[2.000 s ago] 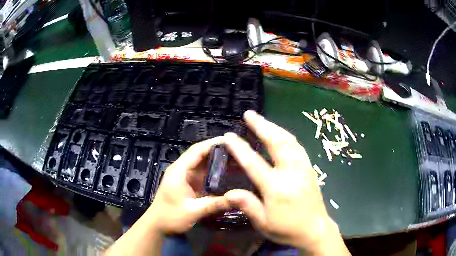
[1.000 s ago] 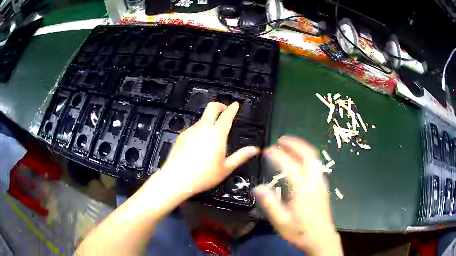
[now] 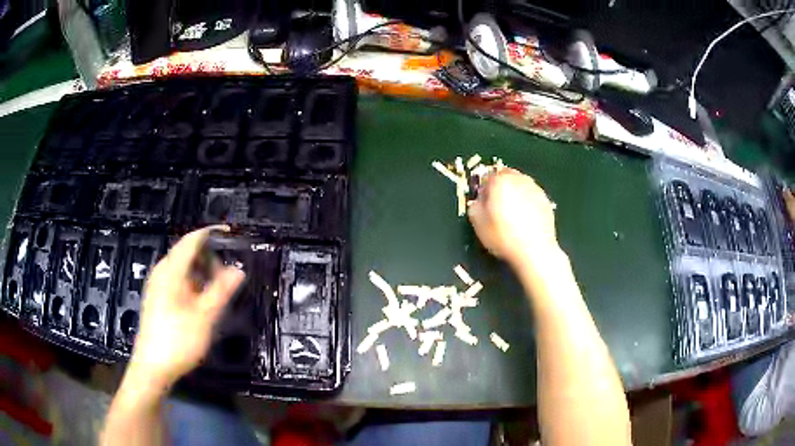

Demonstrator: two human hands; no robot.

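Observation:
My left hand (image 3: 179, 309) is blurred over the front part of the black blister tray (image 3: 346, 200), thumb and fingers curled. Something dark shows between the fingertips; I cannot tell a held housing from the tray behind. My right hand (image 3: 516, 218) reaches over the farther pale pile (image 3: 461, 193), fingertips down among the strips and covering part of them. A small dark spot shows at its fingertips; I cannot tell if it holds anything. The nearer pale pile (image 3: 427, 309) of short pieces lies loose on the green mat (image 3: 601, 287), right of the tray.
A clear blister tray (image 3: 684, 348) with rows of black oval units lies at the right. Barcode scanners (image 3: 488, 48), black cables and a computer mouse (image 3: 307, 43) lie at the back, behind a white ledge with red-orange markings (image 3: 540, 118).
The view has shifted to the right. My right hand has moved from the nearer pile out to the farther pile. My left hand has drawn back toward the tray's front, fingers more curled.

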